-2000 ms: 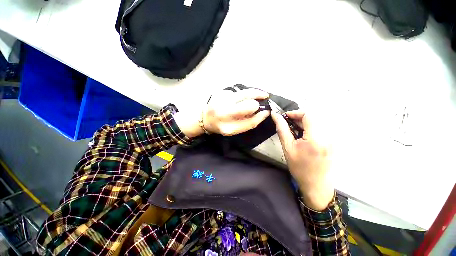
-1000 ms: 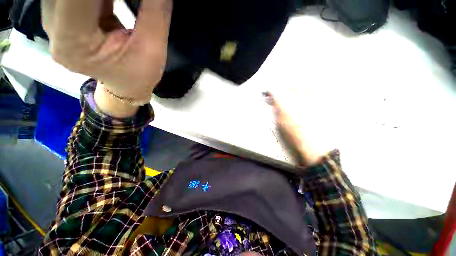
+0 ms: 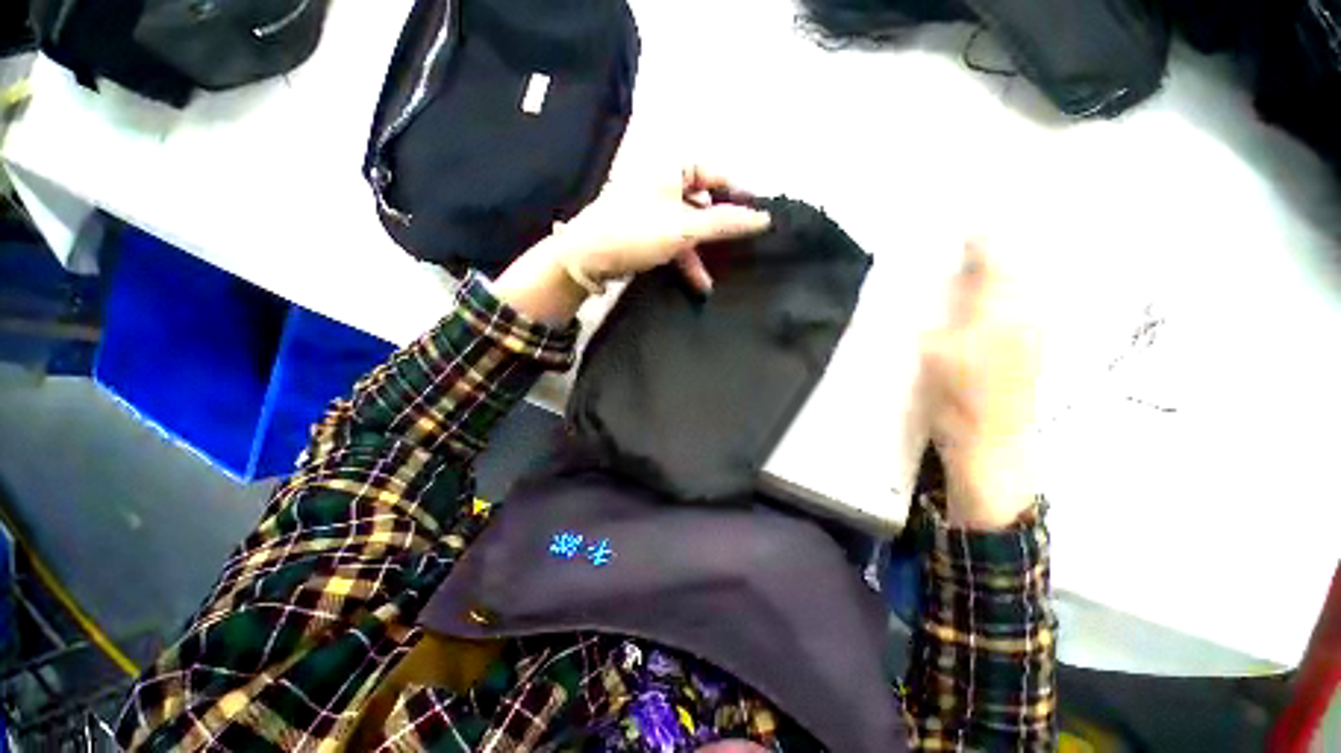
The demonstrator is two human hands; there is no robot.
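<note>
A black bag (image 3: 706, 368) hangs over the table's near edge, its lower end by the apron. My left hand (image 3: 647, 236) holds its upper left rim between thumb and fingers. My right hand (image 3: 978, 375) is blurred, over the white table to the right of the bag and apart from it. I cannot tell if it holds anything; no snips can be made out.
A larger black bag with a white label (image 3: 500, 147) lies beyond my left hand. Another black bag (image 3: 235, 44) is at the upper left, dark bags (image 3: 1081, 52) at the upper right. Thread waste (image 3: 1147, 361) lies on the table (image 3: 1177, 515). Blue bins (image 3: 191, 353) stand below left.
My left hand has come down from close to the camera and now holds a black bag at the table edge. My right hand has moved right. The large labelled bag lies flat at the upper left.
</note>
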